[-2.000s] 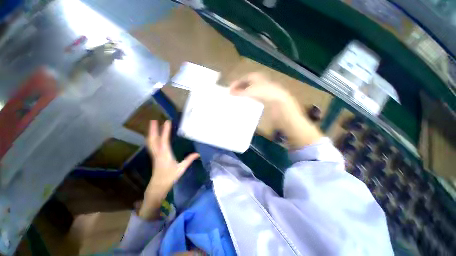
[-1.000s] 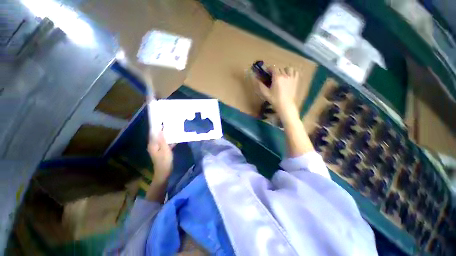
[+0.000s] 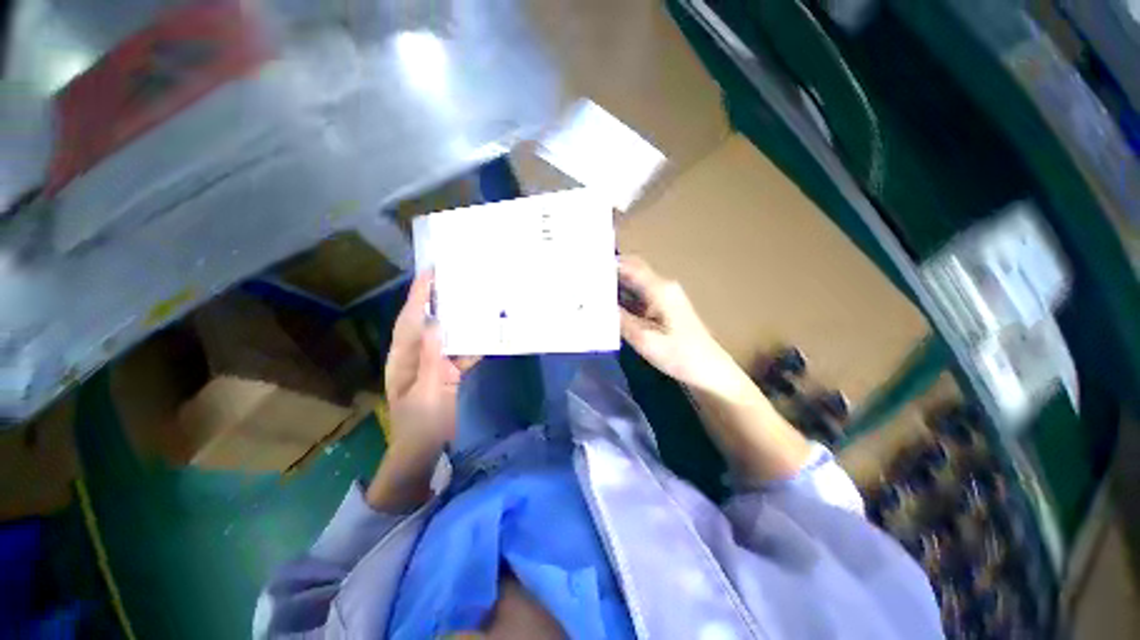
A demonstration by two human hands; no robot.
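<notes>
A white blister card [image 3: 523, 273] is held up over my lap, a plain white face with small dark marks towards me. My left hand [image 3: 425, 363] grips its left edge and lower left corner. My right hand [image 3: 663, 323] is at the card's right edge, its fingers closed around a black product [image 3: 630, 295] that is mostly hidden by the hand and card. The cut-out window does not show.
The silver turntable [image 3: 338, 150] with a red nest [image 3: 156, 75] is at upper left. A white card stack [image 3: 603, 153] lies on brown cardboard [image 3: 763, 250]. Rows of black products [image 3: 963, 500] are at lower right. An open carton [image 3: 256, 419] is at lower left.
My right hand has lifted a black product off the cardboard and brought it left to the card. The card's window face no longer shows. The view has swung, shifting the surroundings.
</notes>
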